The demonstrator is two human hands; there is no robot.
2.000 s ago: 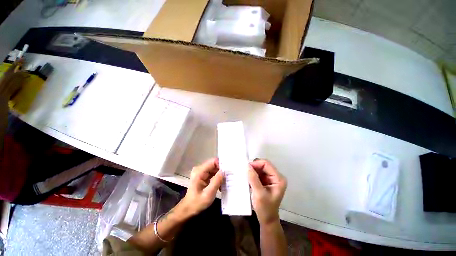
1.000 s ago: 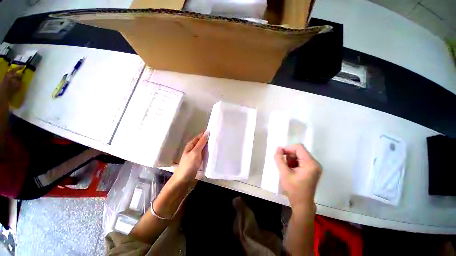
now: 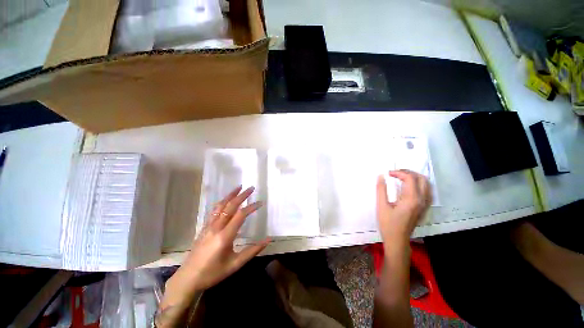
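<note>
Two shallow white trays lie side by side in front of me, the left tray (image 3: 227, 166) and the right tray (image 3: 293, 198). My left hand (image 3: 224, 240) is over the lower part of the left tray with its fingers spread. A white product (image 3: 415, 152) with a grey round spot lies flat further right. My right hand (image 3: 405, 202) is over its lower left part, with thumb and fingers curled close together. The fingers cover that part, so I cannot tell whether they grip it.
An open brown carton (image 3: 173, 96) with white wrapped items stands at the back left. A stack of printed white sheets (image 3: 102, 205) is on the left. Black boxes stand behind (image 3: 307, 61) and at right (image 3: 493, 144). Another person's arm (image 3: 554, 253) shows at the right edge.
The view has turned right. My left hand has let go of the left tray's side and opened over it. My right hand has moved from the right tray to the white product.
</note>
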